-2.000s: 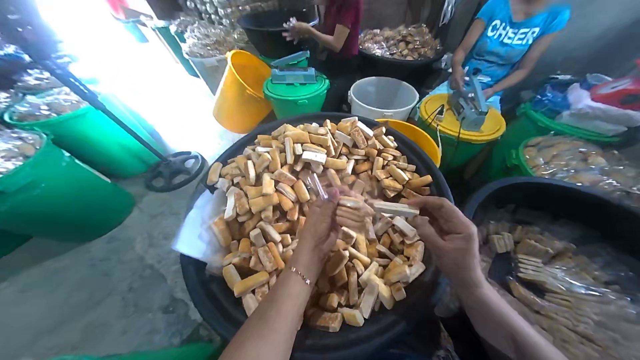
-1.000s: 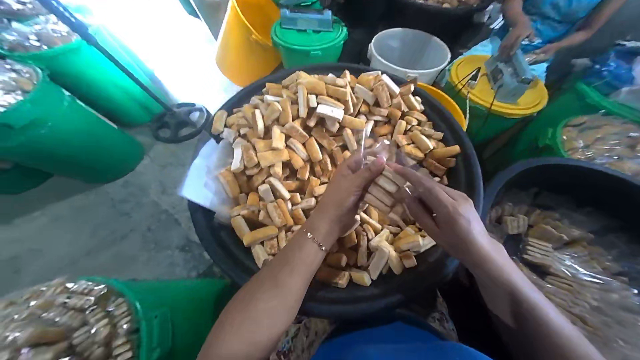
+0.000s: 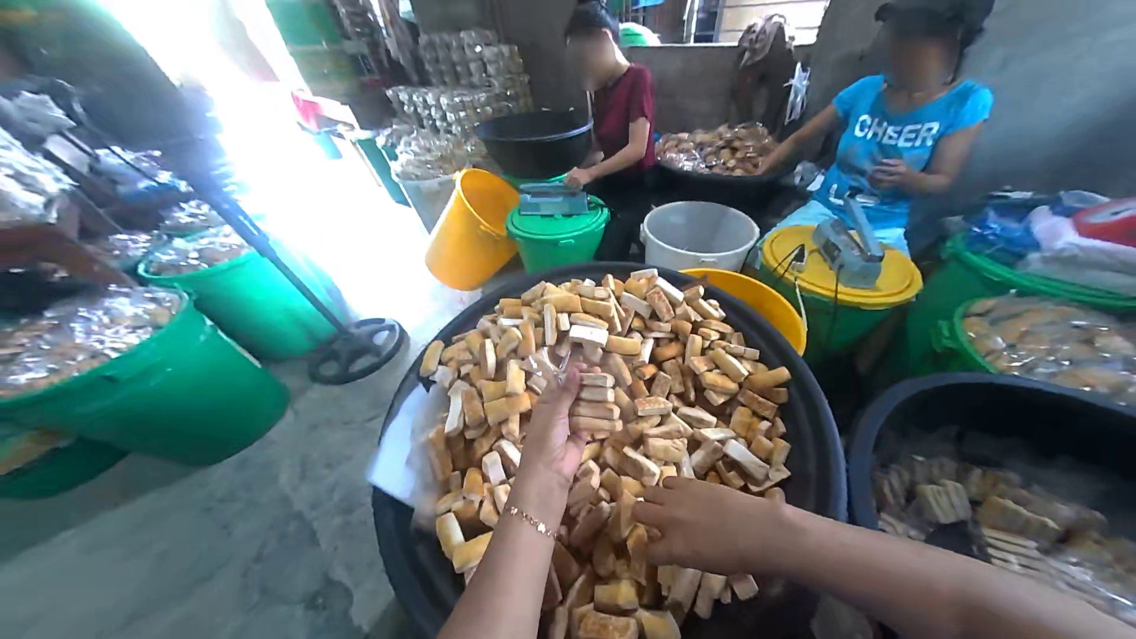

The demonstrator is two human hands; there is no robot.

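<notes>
A large round black tub point(image 3: 830, 426) in front of me is heaped with baked bread or biscuit sticks point(image 3: 666, 448). Over the middle of the heap, my left hand point(image 3: 557, 426) holds a clear plastic bag with several sticks point(image 3: 596, 404) stacked in it. My right hand point(image 3: 701, 524) lies on the heap, lower and to the right, its fingertips among the loose sticks; whether it grips any cannot be told. A white sheet point(image 3: 401, 448), blurred, lies over the tub's left edge.
A second black tub point(image 3: 865, 426) with bagged sticks stands at the right. Green tubs point(image 3: 213, 382) of packed bags are on the left, beside a black wheel-shaped base point(image 3: 357, 351). Beyond are a white bucket point(image 3: 699, 235), sealing devices point(image 3: 848, 253) on lidded buckets, and two seated people point(image 3: 905, 151).
My right hand has left the bag at my left hand and moved down onto the heap. The view has tilted up, showing more of the room.
</notes>
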